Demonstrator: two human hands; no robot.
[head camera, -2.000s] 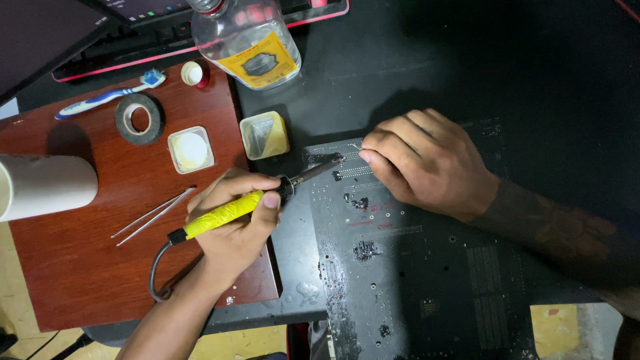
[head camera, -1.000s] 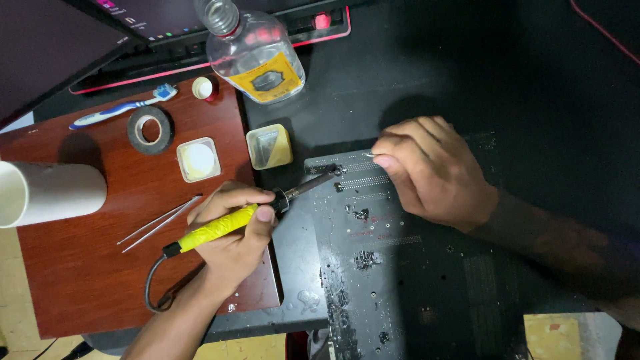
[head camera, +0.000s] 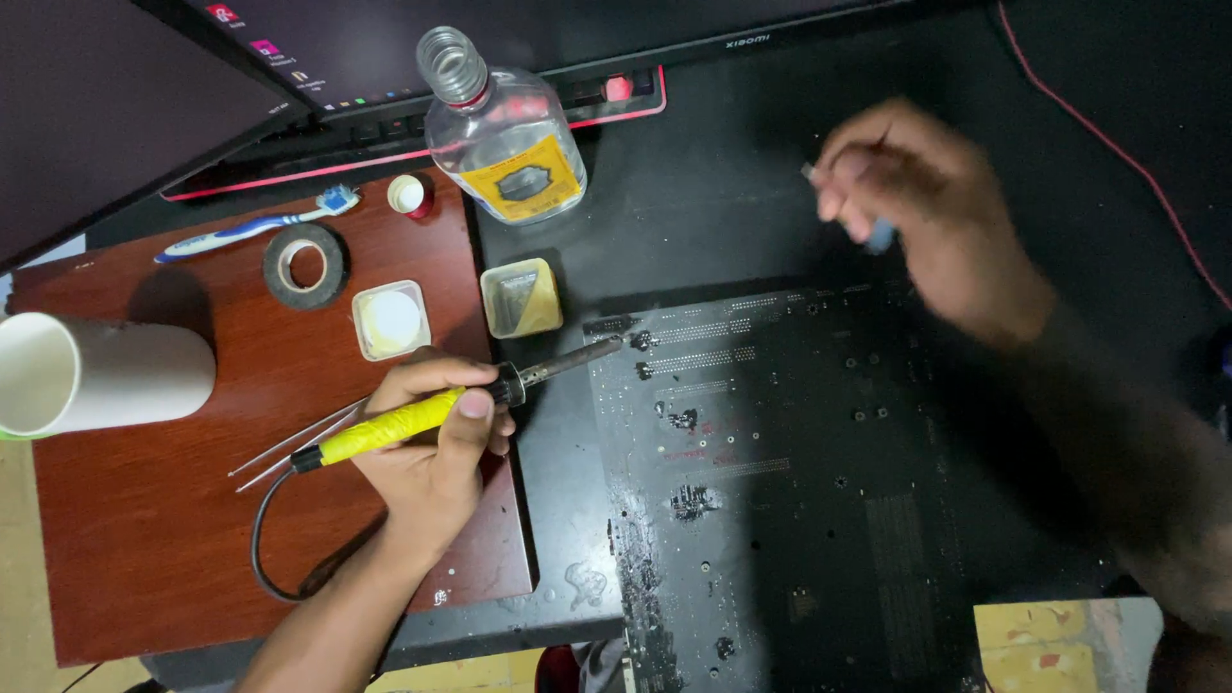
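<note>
My left hand grips the yellow-wrapped handle of a soldering iron. The iron's tip lies over the top left part of a black circuit board, beside dark residue by the rows of solder points; whether it touches cannot be told. Raised above the table beyond the board's upper right edge, my right hand is blurred, with a small pale thing at its fingertips that is too blurred to name. Metal tweezers lie on the wooden board, partly behind my left hand.
On the reddish wooden board are a toothbrush, black tape roll, bottle cap, small square container and white cup. Another square container and a clear bottle stand beside it. Monitors and a keyboard are behind.
My right hand has lifted away from the circuit board's top edge and moved up and to the right. My left hand still holds the iron near the same spot on the board.
</note>
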